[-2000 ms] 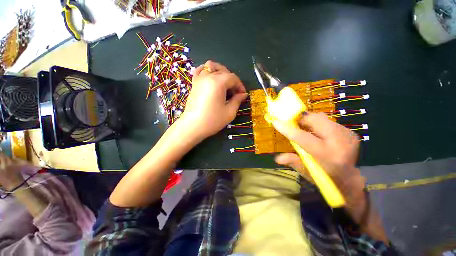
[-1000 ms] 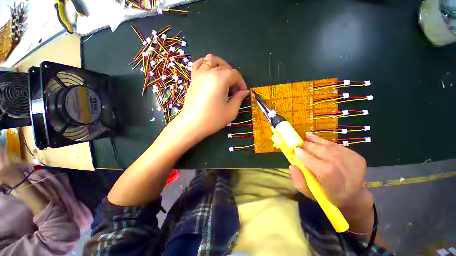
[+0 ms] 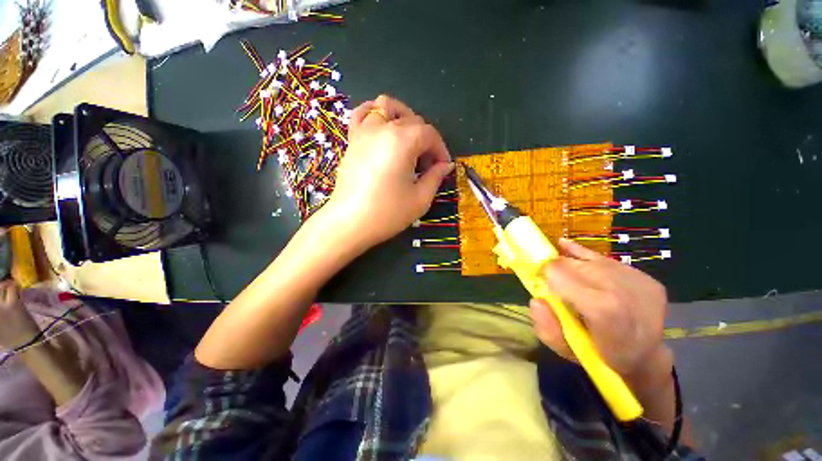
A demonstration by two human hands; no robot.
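The orange board panel [image 3: 536,185] lies on the dark green bench top, with several connector leads [image 3: 644,206] sticking out of its right side and several out of its left side. My right hand [image 3: 608,306] holds the yellow soldering iron [image 3: 577,333], its tip at the panel's upper left corner. My left hand [image 3: 392,167] is at that same corner, thumb and finger pinched together. What it pinches is mostly hidden by the fingers; it looks like a lead end, too small to be sure. The pile of loose leads [image 3: 302,117] lies left of my left hand.
Two black fans [image 3: 135,185] stand at the left. Yellow-handled cutters [image 3: 117,25] lie partly cut off on a white sheet at the top left. A pale round object [image 3: 793,45] is at the upper right. Another person's arm [image 3: 41,351] shows at the lower left.
The iron has turned and drawn back towards me from over the panel, and its tip has come to the upper left corner. My left hand has stayed almost still beside that corner.
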